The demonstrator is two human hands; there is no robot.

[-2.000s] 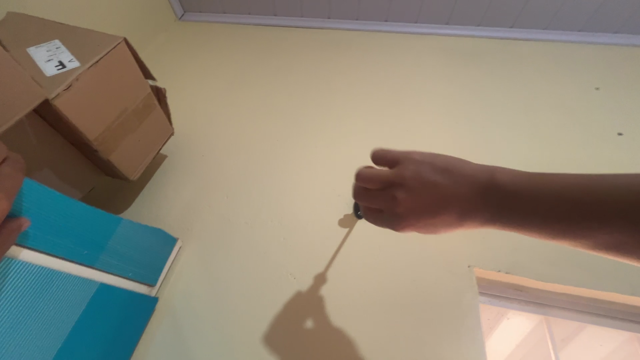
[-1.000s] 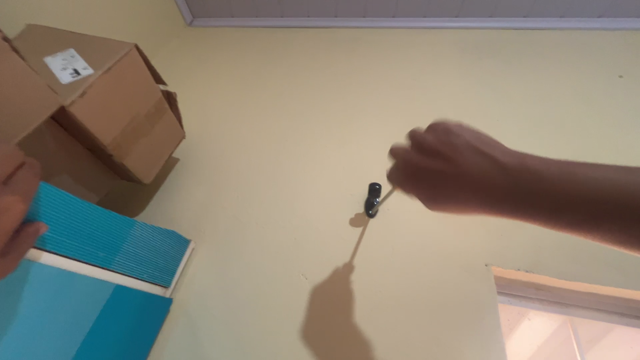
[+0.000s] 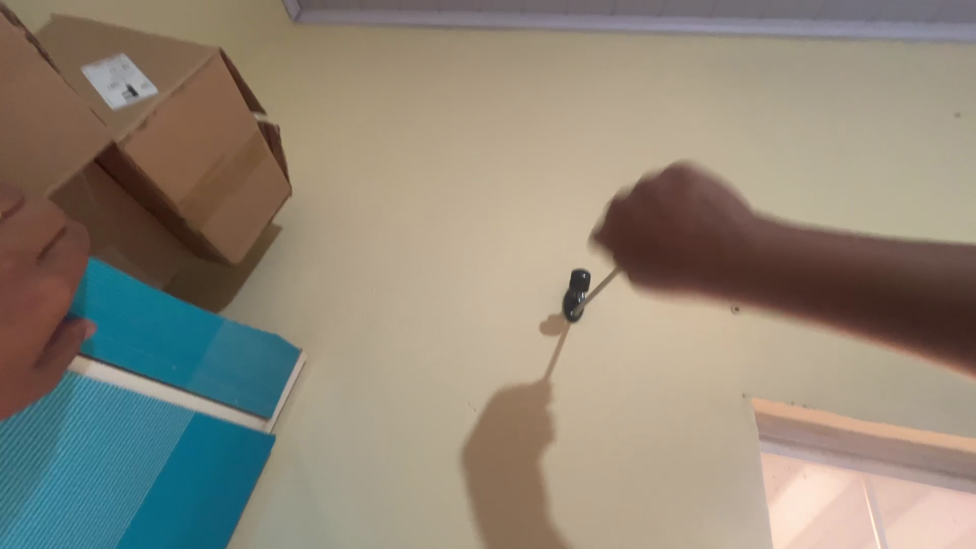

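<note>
My right hand (image 3: 679,229), blurred, is closed around a tool with a thin metal shaft (image 3: 598,290), probably a screwdriver; its handle is hidden in the fist. The shaft's tip meets a small black hook or bracket (image 3: 578,293) on the pale yellow wall (image 3: 412,229). At the left edge, my left hand (image 3: 38,297) rests with curled fingers on the upper edge of a blue panel or box (image 3: 175,343) with a white edge. Whether it grips that thing is hard to tell, as part of the hand is out of view.
Cardboard boxes (image 3: 206,160), one with a white label, are at the upper left against the wall. A window or opening with a frame (image 3: 862,435) is at the lower right. Ceiling trim (image 3: 610,27) runs along the top. A small hole (image 3: 735,309) marks the wall.
Two seconds ago my right hand covered the black piece at the wall. It has drawn back to the upper right, so the black piece and the shaft show.
</note>
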